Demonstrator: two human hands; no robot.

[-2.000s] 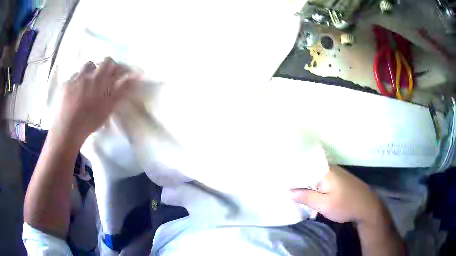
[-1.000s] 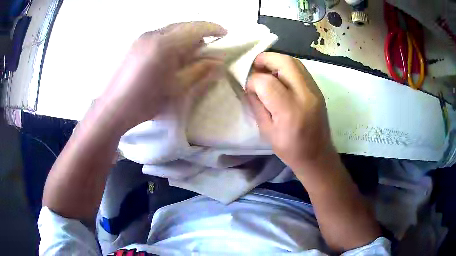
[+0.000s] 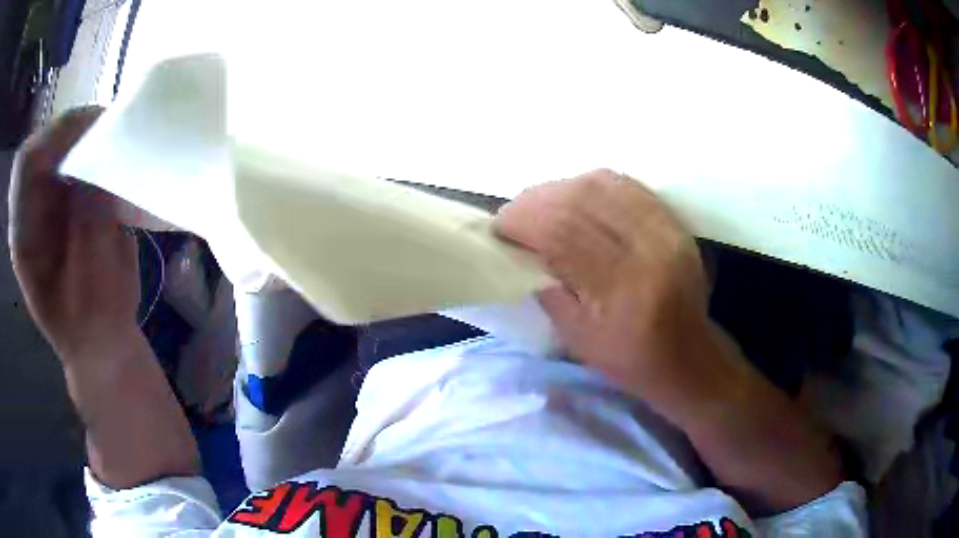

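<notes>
A white garment piece (image 3: 358,236) is stretched between my two hands at the front edge of the white table, over my lap. Its left part is turned up and bright; its middle and right part look cream and shaded. My left hand (image 3: 79,231) is at the far left, holding the piece's left corner, its fingers partly hidden behind the cloth. My right hand (image 3: 615,263) grips the right end of the piece between thumb and fingers.
The white tabletop (image 3: 473,95) is overexposed, with faint printed markings at right. Red and yellow-orange scissors handles (image 3: 923,84) lie at the upper right beside the worn machine bed (image 3: 815,37). Pale cloth (image 3: 883,368) hangs below the table at right.
My hands were close together over the bunched cloth. My left hand has moved far left and the piece is now spread between them. The view has shifted, with the scissors nearer the right edge.
</notes>
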